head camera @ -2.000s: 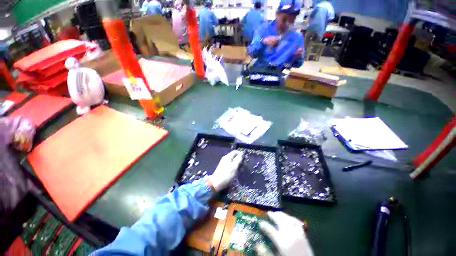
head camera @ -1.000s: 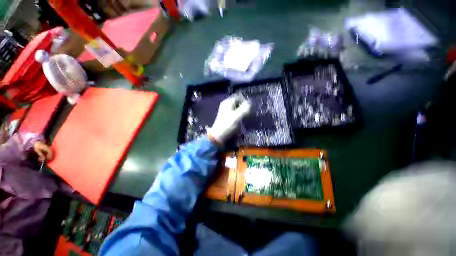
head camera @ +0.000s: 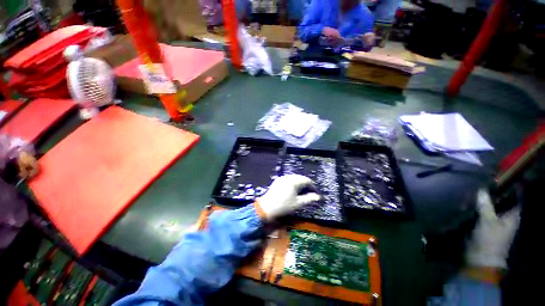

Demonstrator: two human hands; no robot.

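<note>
A green circuit board (head camera: 328, 260) lies in the right plate of the orange-brown fixture (head camera: 374, 269) at the near bench edge. My left hand (head camera: 288, 196), in a white glove, is over the middle black tray (head camera: 311, 164) of tiny silver screws, thumb and fingers bent together. Whether it pinches a screw cannot be seen. My right hand (head camera: 493, 230), in a white glove and blurred, is at the far right, beyond the fixture. What it touches there is too dark and blurred to tell.
The left tray (head camera: 254, 167) and right tray (head camera: 370, 179) hold silver parts. A red-orange foam mat (head camera: 110, 173) and a white fan (head camera: 89, 80) are at left. Plastic bags (head camera: 294, 124), papers (head camera: 445, 132) and a pen (head camera: 434, 171) lie behind. A person (head camera: 337, 27) sits across the bench.
My right hand has moved away from the board to the far right. My left hand stays over the middle tray and now sits nearer its front part. The camera view has shifted.
</note>
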